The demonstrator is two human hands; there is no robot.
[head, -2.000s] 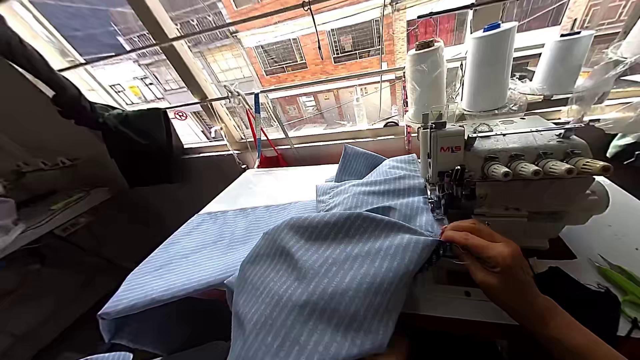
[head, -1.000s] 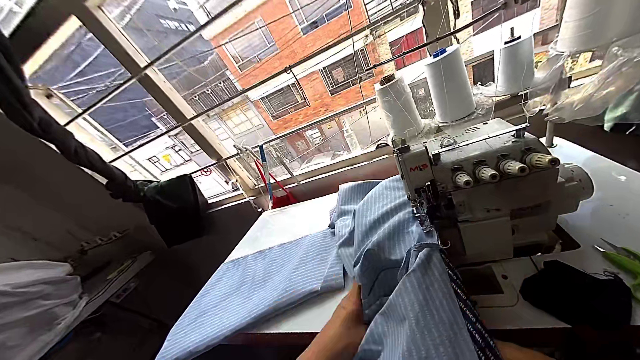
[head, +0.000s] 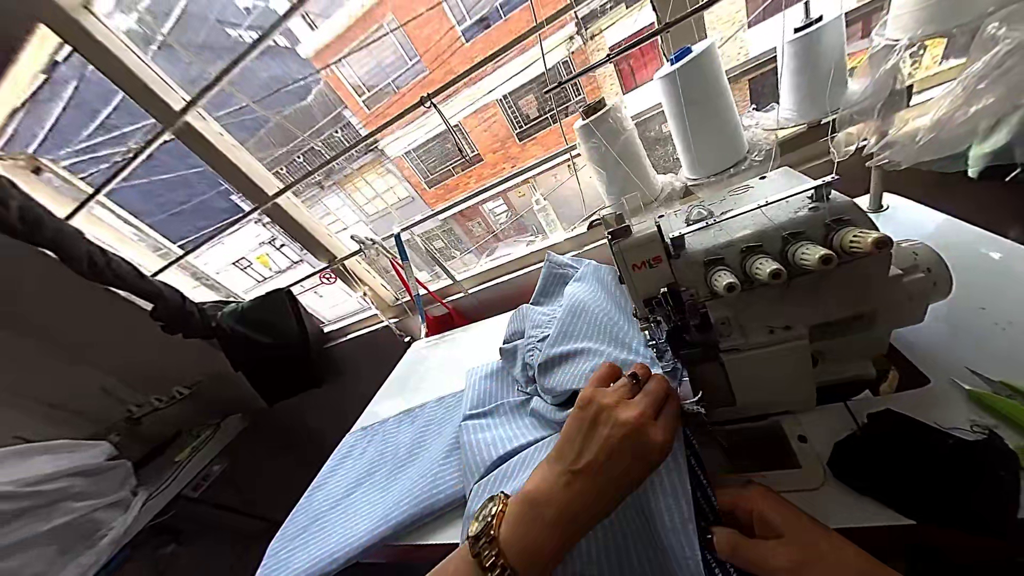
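Observation:
Light-blue striped fabric (head: 552, 344) lies bunched over the table, its right edge at the presser foot of a white overlock sewing machine (head: 768, 296). My left hand (head: 620, 428), with a ring and a gold-coloured wristwatch (head: 490, 532), pinches the fabric just in front of the foot. Below and to the right, my right hand (head: 768, 528) holds a dark band with white writing (head: 704, 504) that runs along the fabric's edge. The fingertips of my right hand are partly hidden.
White thread cones (head: 702, 108) stand behind the machine, near the window. Black cloth (head: 924, 472) lies right of my right hand, with green-handled snips (head: 996, 400) beyond it. A dark cloth-wrapped object (head: 268, 344) hangs at the left, and white cloth (head: 64, 496) lies lower left.
My left hand has moved up the fabric to the presser foot. My right hand, by the foot two seconds ago, is now lower, on the dark band. The view has tilted and shifted.

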